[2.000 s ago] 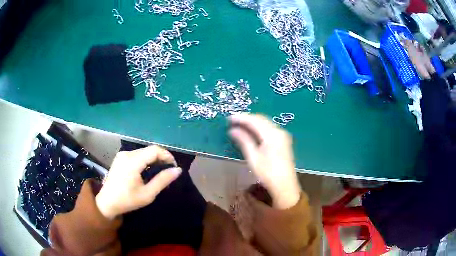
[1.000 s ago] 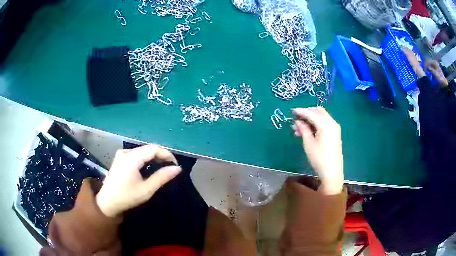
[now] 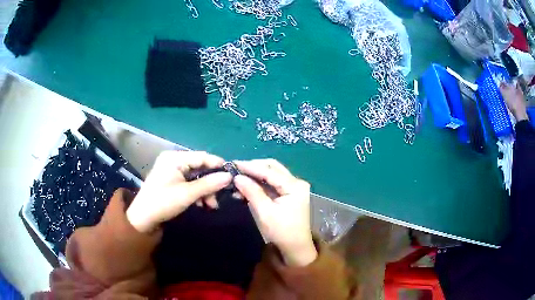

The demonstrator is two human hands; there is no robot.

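My left hand [image 3: 182,187] and my right hand [image 3: 276,202] meet above my lap, fingertips together. Between them is a small black strap piece [image 3: 202,173] with a silver wire hook [image 3: 230,168] at its end; much of both is hidden by the fingers. A square stack of black strap pieces [image 3: 177,74] lies on the green table, with a pile of silver hooks [image 3: 234,65] touching its right side. A pile of small metal fittings [image 3: 302,124] lies nearer the table edge. Two loose hooks [image 3: 363,149] lie right of it.
A bin [image 3: 44,246] of black straps with silver glints stands at the left, below the table. A clear bag [image 3: 390,29] spills hooks. A blue tray [image 3: 443,99] and blue basket [image 3: 495,102] stand at the right. Another person's hand [image 3: 514,98] is at the basket. A red stool [image 3: 413,278] is below.
My right hand has moved left from the loose hooks to my left hand, and a silver hook now shows between the fingertips. The view has shifted, so the table things appear further right.
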